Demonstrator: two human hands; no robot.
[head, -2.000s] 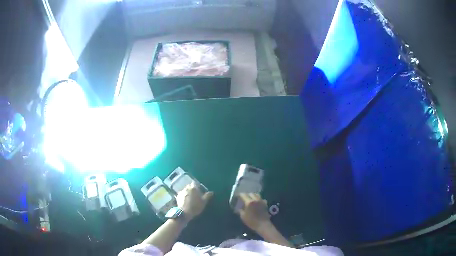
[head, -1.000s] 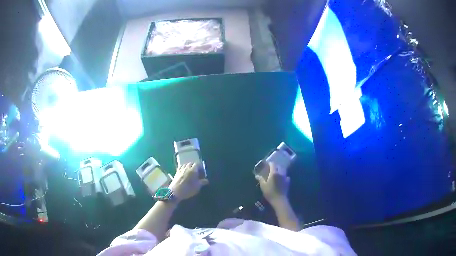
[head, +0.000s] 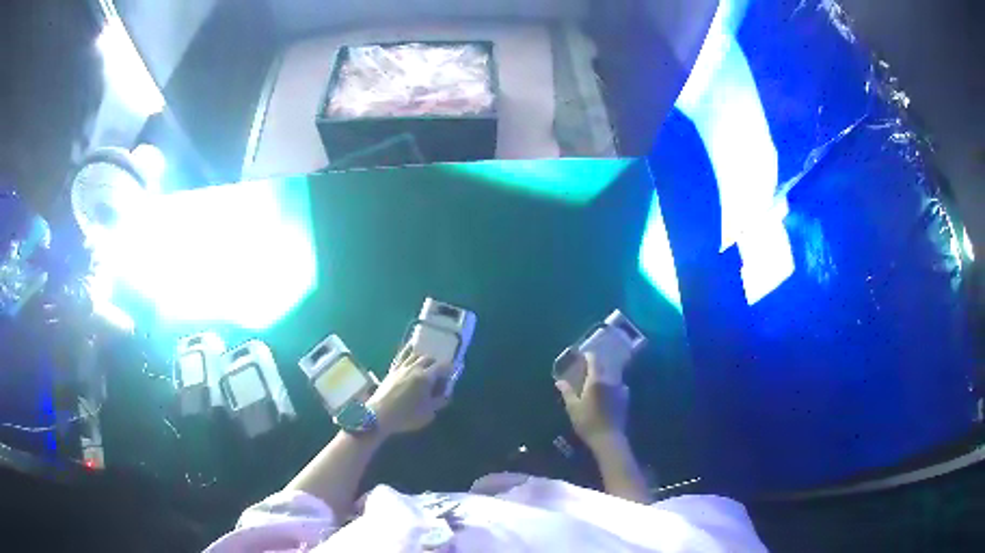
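Note:
My left hand (head: 406,395), with a watch at the wrist, is on the lower part of a white and grey mini projector (head: 437,331) near the middle of the green table (head: 508,248). My right hand (head: 594,400) grips a second projector (head: 614,341), tilted to the upper right, with fingers over its lower left part. A third projector with a yellowish panel (head: 338,373) lies beside my left wrist. Two more lie further left, one (head: 255,386) next to the other (head: 197,373). My fingertips are partly hidden or blurred.
An open dark box (head: 408,142) filled with shiny plastic wrap stands beyond the table. Blue sheeting (head: 853,324) hangs at the right. A round fan (head: 108,192) stands at the far left beside bright glare. Small pale items (head: 563,444) lie near the front edge.
My left hand's projector has moved forward and right, away from the yellowish-panelled one. My right hand's projector has moved right and turned clockwise. Light patches now show on the blue sheeting.

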